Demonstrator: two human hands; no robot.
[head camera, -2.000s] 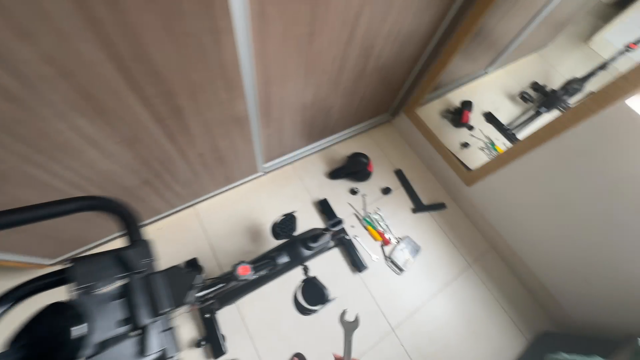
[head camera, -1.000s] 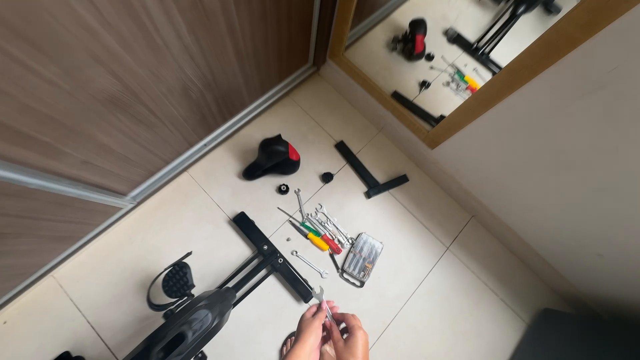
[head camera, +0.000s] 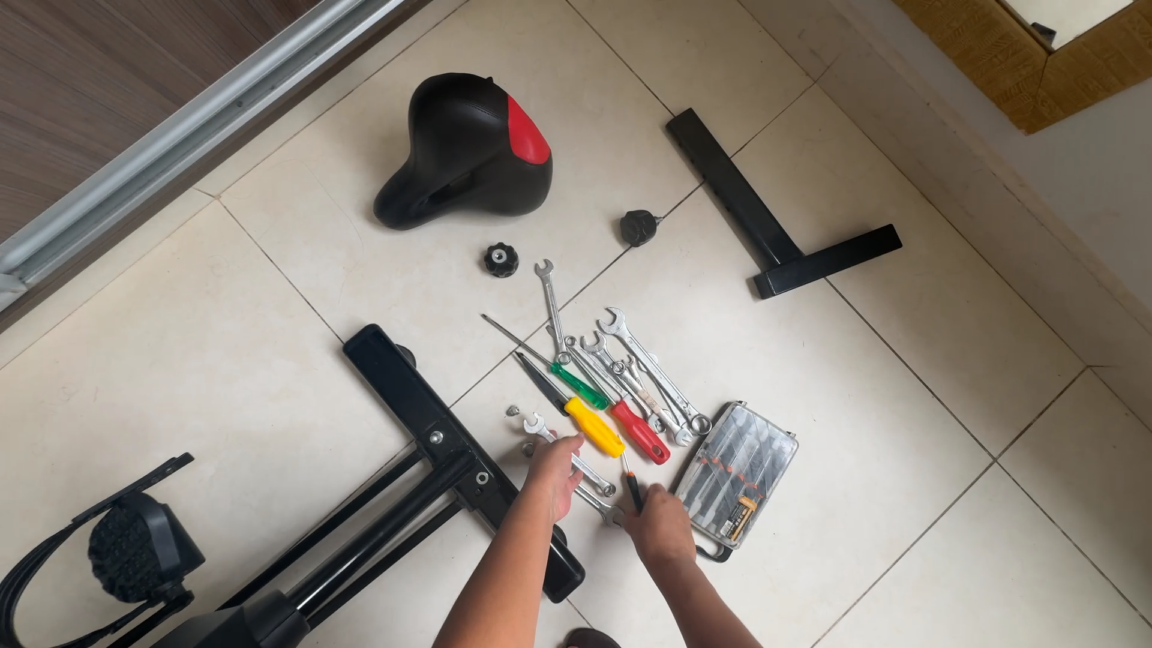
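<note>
My left hand (head camera: 553, 472) reaches down to the floor, its fingers around a silver combination wrench (head camera: 587, 472). A second wrench (head camera: 610, 513) lies partly hidden beside it, its open jaw close to my right hand (head camera: 661, 526). That right hand holds the black handle of a small screwdriver (head camera: 634, 490). Just above the hands lie a yellow-handled screwdriver (head camera: 594, 427), a red-handled one (head camera: 641, 432), a green-handled one (head camera: 580, 387) and several silver wrenches (head camera: 652, 364). A clear plastic tool case (head camera: 738, 477) is right of my right hand.
Left of my hands is the black base bar (head camera: 405, 396) of an exercise bike, with a pedal (head camera: 135, 547) farther left. Beyond the tools lie a black and red saddle (head camera: 468, 148), a knob (head camera: 500, 259), another black knob (head camera: 639, 228) and a T-shaped black metal part (head camera: 742, 202).
My hands were together around a wrench one second ago. They are now apart, down among the tools on the floor. The view has moved closer to the tools.
</note>
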